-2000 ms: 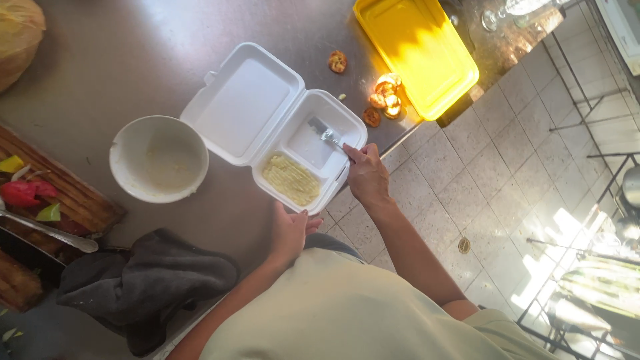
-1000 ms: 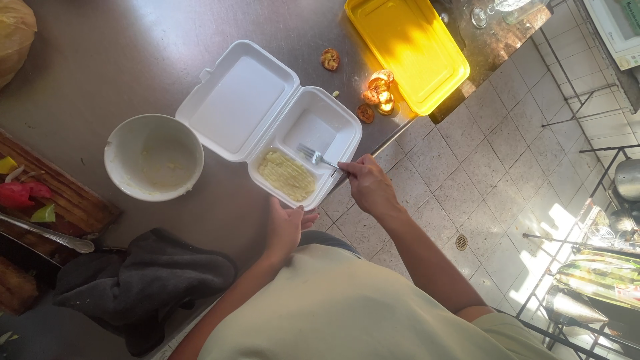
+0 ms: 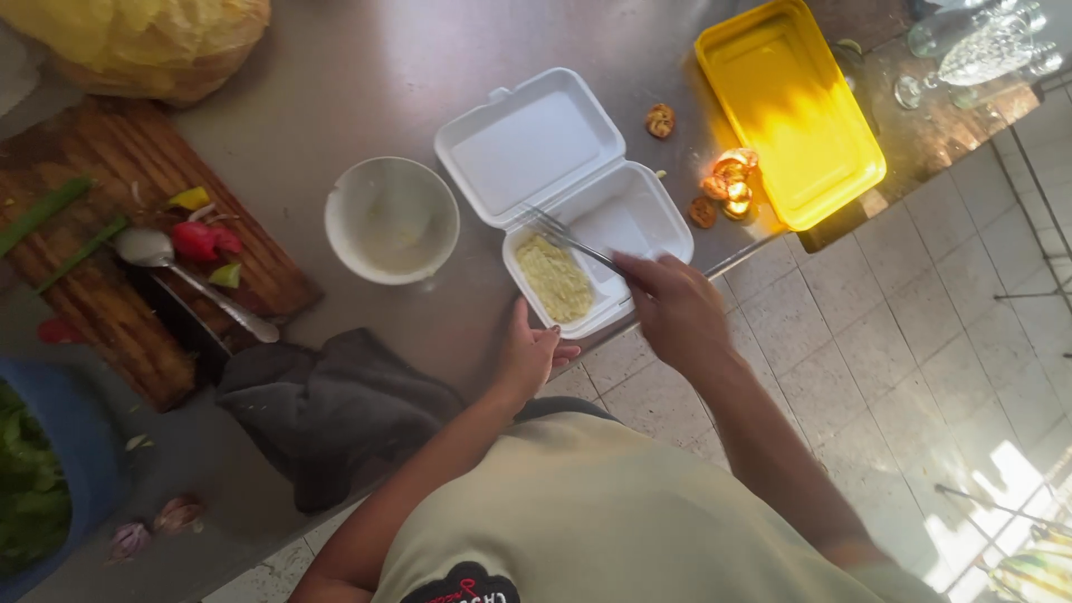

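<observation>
A white foam clamshell container (image 3: 649, 197) lies open near the counter's edge. Pale yellow mashed food (image 3: 554, 278) fills its smaller compartment; the larger one holds nothing. My right hand (image 3: 680, 311) grips a metal fork (image 3: 578, 243), whose tines are over the container near the hinge and the food's upper end. Whether the tines touch anything cannot be told. The fingers of my left hand (image 3: 536, 352) rest against the container's near left corner. A white bowl (image 3: 337, 222) with pale residue stands to the left of the container.
Right of the container are a yellow tray (image 3: 796, 117), browned food pieces (image 3: 702, 212) and glasses (image 3: 988, 54). At left lie a wooden cutting board (image 3: 276, 280) with a spoon (image 3: 213, 289) and vegetables, a dark cloth (image 3: 335, 402), a blue tub (image 3: 92, 469) and a plastic bag (image 3: 167, 50).
The fork has moved from the larger compartment's side to above the mash, near the hinge. My left hand stays at the container's corner. The view has shifted toward the left of the counter.
</observation>
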